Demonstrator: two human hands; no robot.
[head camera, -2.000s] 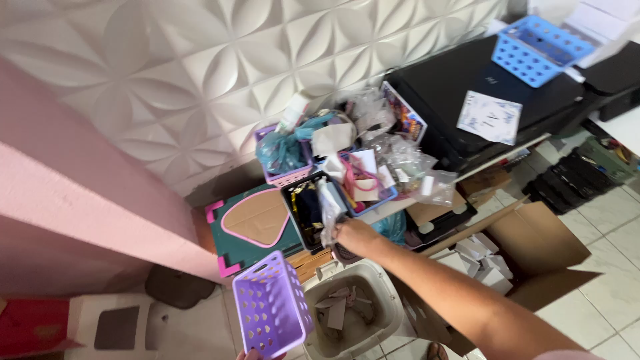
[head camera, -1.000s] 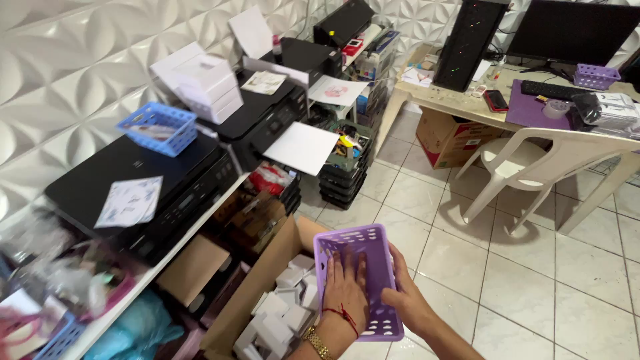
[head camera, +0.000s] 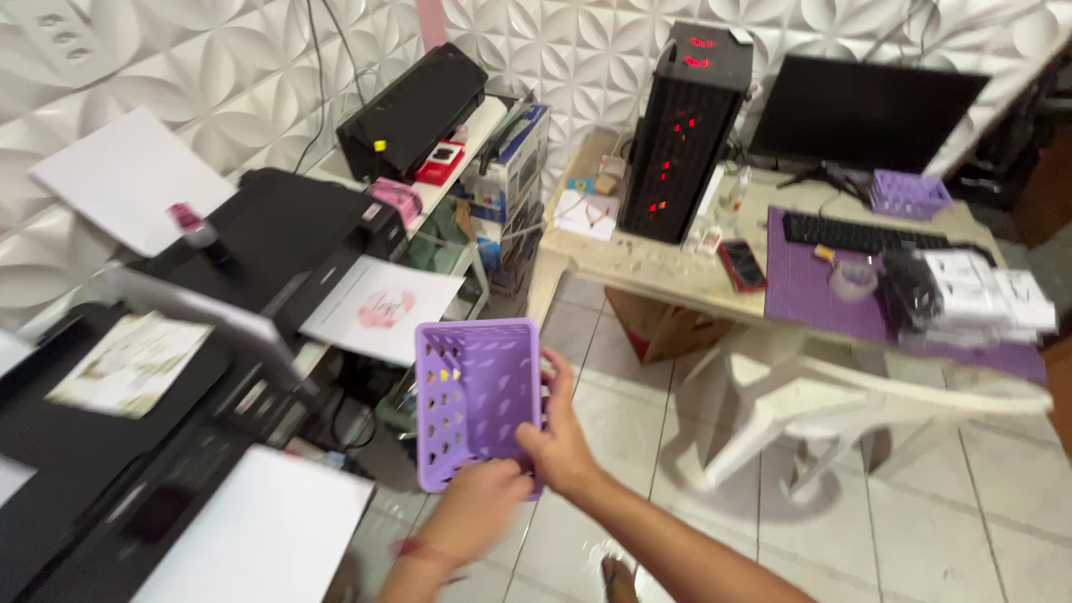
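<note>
A purple perforated plastic basket (head camera: 479, 402) hangs over the floor at the centre, its open top turned toward me; no contents show inside. My right hand (head camera: 559, 431) grips its right side, with the thumb over the rim and the fingers around the outer wall. My left hand (head camera: 481, 507) is blurred and lies at the basket's bottom rim, its fingertips hidden, so its hold cannot be told. A red bracelet is on the left wrist.
Black printers (head camera: 276, 243) with paper sheets line the left side. Ahead stands a table (head camera: 636, 268) with a computer tower (head camera: 691, 134), a monitor (head camera: 867, 121), a keyboard (head camera: 867, 233), a phone (head camera: 743, 265) and another purple basket (head camera: 909, 194). A white plastic chair (head camera: 846, 402) stands before it.
The view has swung right, from the cluttered shelf to the computer table. My left hand was inside the basket one second ago and is now at its bottom rim.
</note>
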